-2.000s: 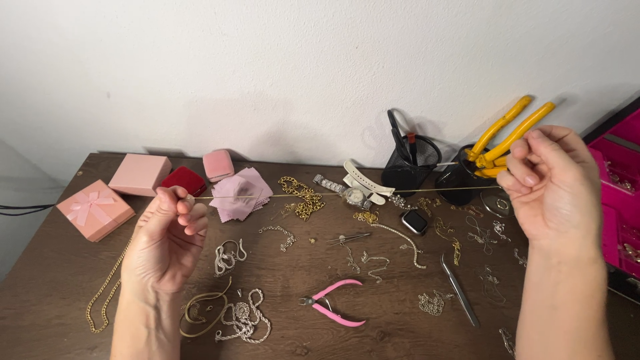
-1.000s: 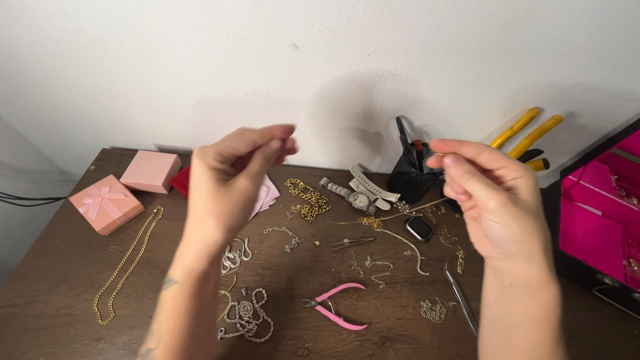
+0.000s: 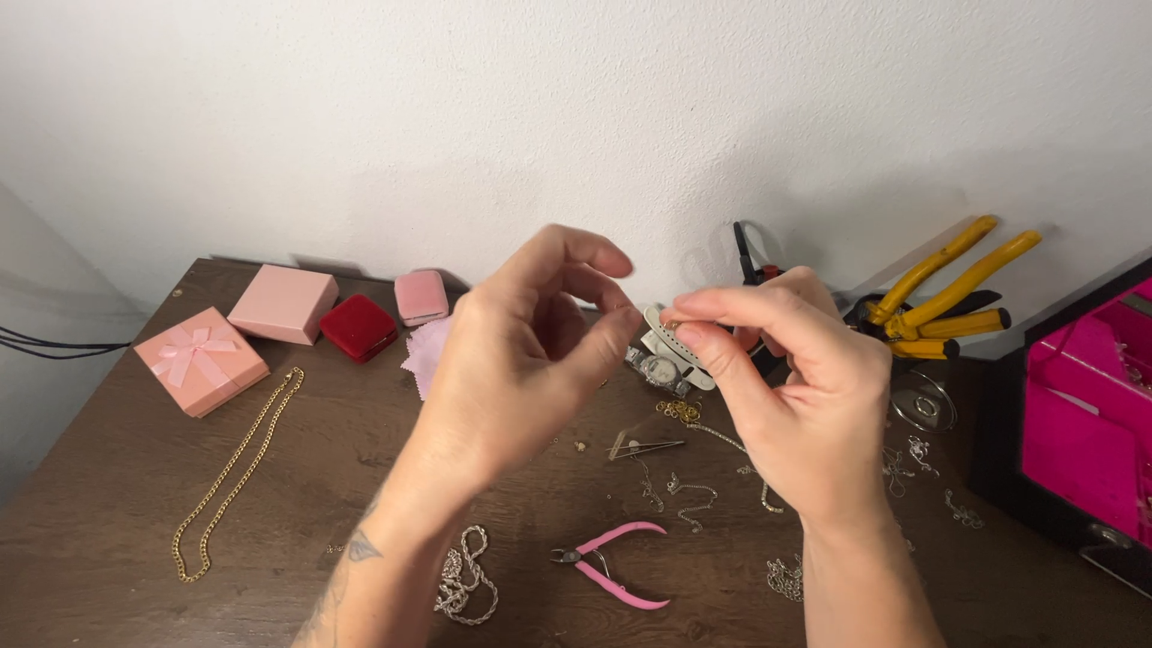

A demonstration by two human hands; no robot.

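Note:
My right hand (image 3: 783, 360) pinches a small gold-coloured piece, perhaps the end of a fine chain (image 3: 671, 325), between thumb and forefinger. Just left of it, my left hand (image 3: 540, 351) is raised with its fingers apart, and nothing shows between them. Below the hands lie pink-handled cutting pliers (image 3: 621, 565) with the handles spread. A silver rope chain (image 3: 466, 576) rests by my left wrist, and a gold curb chain (image 3: 236, 477) lies at the left. Behind my right hand are a silver wristwatch (image 3: 660, 371) and a small heap of gold chain (image 3: 679, 411).
Pink gift boxes (image 3: 283, 301), a red velvet box (image 3: 358, 328) and a pink ring box (image 3: 421, 297) stand at the back left. Yellow-handled pliers (image 3: 954, 279) stand at the back right, beside a black case with bright pink compartments (image 3: 1080, 432). Thin silver chains (image 3: 695, 499) are scattered on the table.
My hands, far apart with a fine chain stretched between them two seconds ago, have come close together. The left hand's fingers have spread. The chain no longer shows stretched.

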